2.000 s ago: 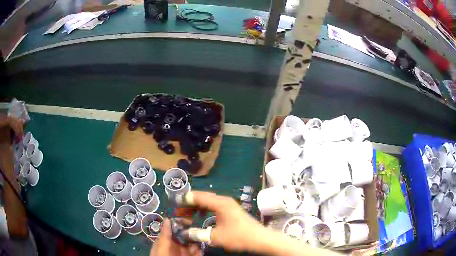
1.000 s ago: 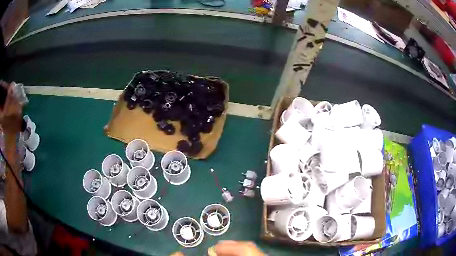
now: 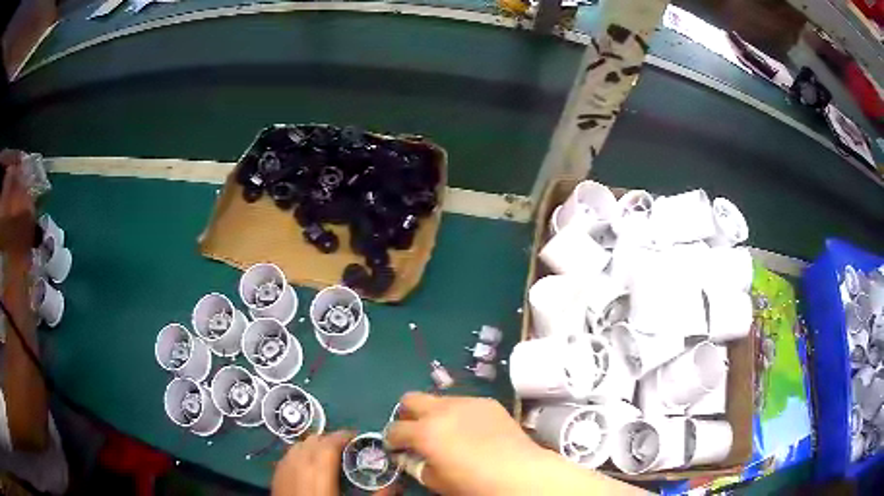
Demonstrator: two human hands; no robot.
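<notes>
My left hand point(image 3: 312, 465) holds a white cup-shaped housing point(image 3: 370, 461) from its left side, near the bottom edge of the view. My right hand point(image 3: 460, 436) is at the same housing's right side, fingertips at its rim. Another housing stands partly hidden behind my right fingers. Several housings with motors fitted point(image 3: 271, 350) stand open end up to the left, some with thin red wires beside them. Several small silver motors point(image 3: 486, 351) lie right of centre; one point(image 3: 441, 375) has a red lead.
A low cardboard tray point(image 3: 237, 232) holds black plastic parts point(image 3: 334, 184). A cardboard tray point(image 3: 528, 300) heaped with white housings is at right, beside printed sheets point(image 3: 783, 358) and a blue crate point(image 3: 819, 291). A white post point(image 3: 593, 107) stands behind. A neighbour's arm point(image 3: 21, 339) is at far left.
Both hands have come up from the bottom edge and are now at a housing there. The view has shifted slightly. The earlier black-parts tray and fitted housings stay in place.
</notes>
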